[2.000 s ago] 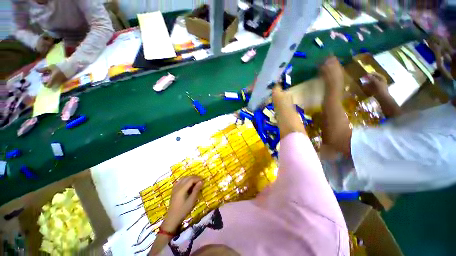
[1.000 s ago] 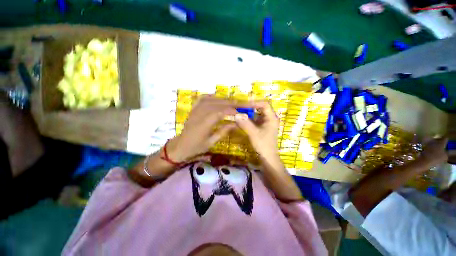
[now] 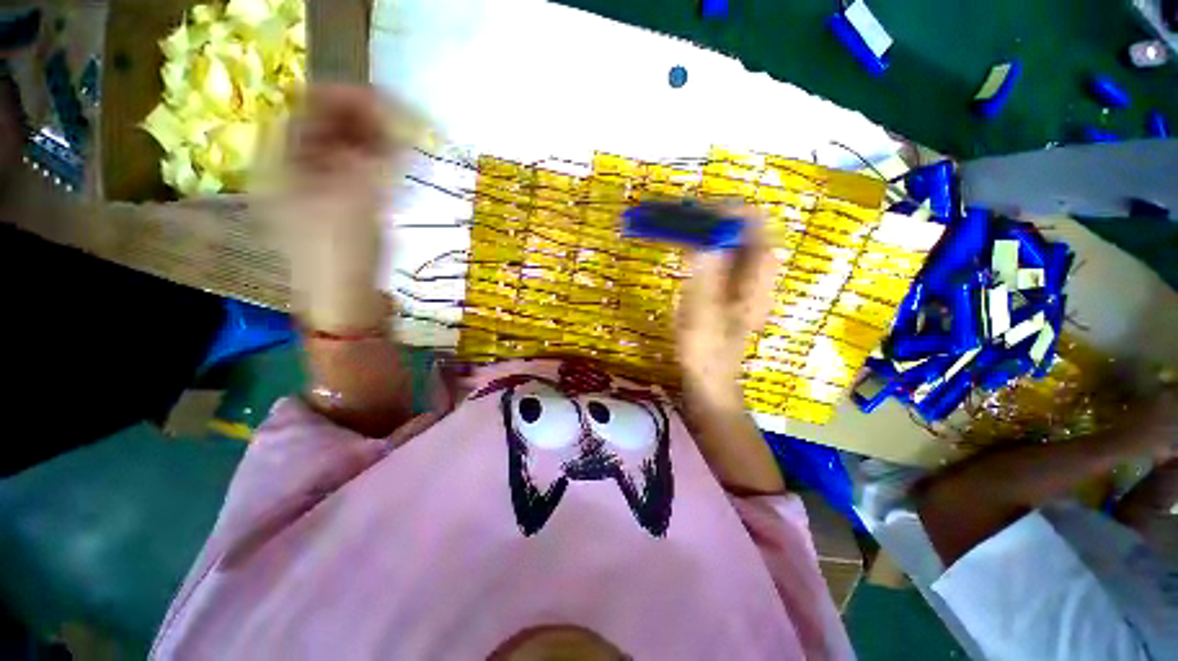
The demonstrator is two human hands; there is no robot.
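Observation:
My right hand (image 3: 726,304), blurred, holds a blue-sleeved cell (image 3: 685,225) by its right end above the gold taped strips (image 3: 556,271). My left hand (image 3: 342,142) is strongly blurred at the right edge of the open cardboard tray (image 3: 339,45) with pale yellow pieces (image 3: 226,91); whether its fingers hold anything cannot be told. The gold strips lie in rows on the white sheet (image 3: 517,78), with thin dark leads sticking out at their left. A heap of blue cells (image 3: 975,304), several with cream pads, lies to the right of the strips.
The green conveyor belt (image 3: 775,32) with scattered blue cells runs beyond the bench. A grey metal upright (image 3: 1079,181) stands behind the heap. At the right a neighbour's arms (image 3: 1021,478) reach over more gold strips. A dark-clothed person's part (image 3: 91,349) is at the left.
My hands have moved apart from over the strips. The left went left to the yellow pieces; the right keeps a blue cell, now slightly further right. The view has shifted.

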